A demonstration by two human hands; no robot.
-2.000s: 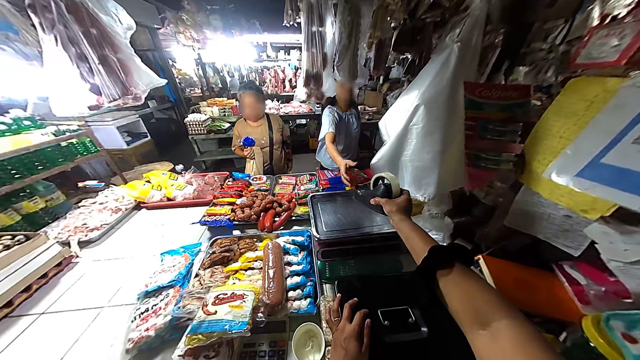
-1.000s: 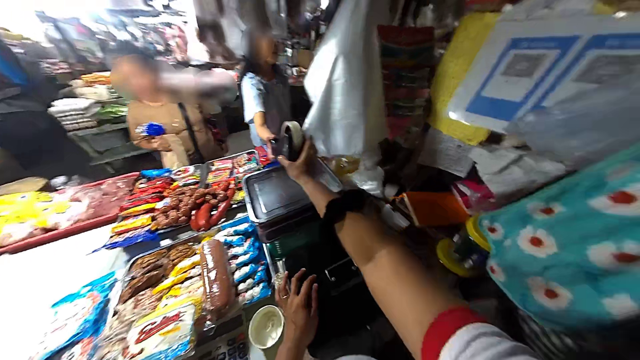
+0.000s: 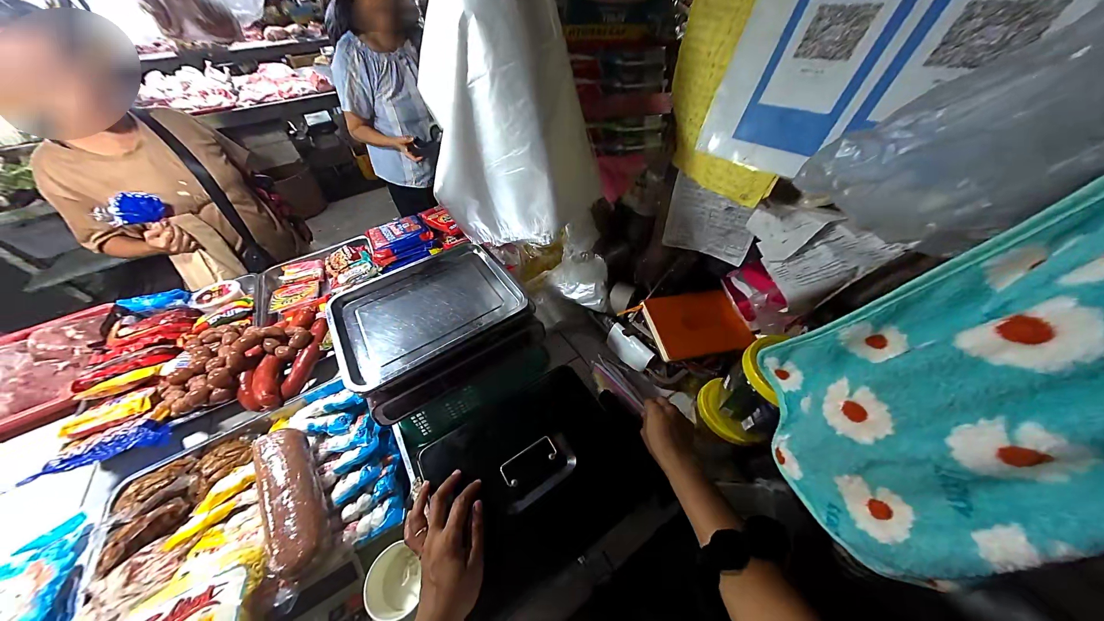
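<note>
My left hand (image 3: 448, 539) rests with its fingers apart on the near left edge of a black lidded box (image 3: 552, 483) with a metal handle, beside a white cup (image 3: 393, 581). At the box's right side, my right hand (image 3: 668, 431) reaches down by some thin plastic or paper sleeves (image 3: 617, 384); its fingertips are partly hidden, so a hold cannot be told. A black band is on that wrist. Behind the box a metal tray (image 3: 427, 315) lies on a stack over a green basket.
Trays of sausages (image 3: 289, 496) and packed meats fill the left. Yellow-lidded jars (image 3: 724, 414), an orange notebook (image 3: 697, 325) and a flowered towel (image 3: 940, 414) are at right. A white plastic bag (image 3: 509, 121) hangs ahead. Two people stand across the counter.
My right hand has moved from above the metal tray, where it held a round dark and white object, down to the right side of the black box. The view has swung right and down.
</note>
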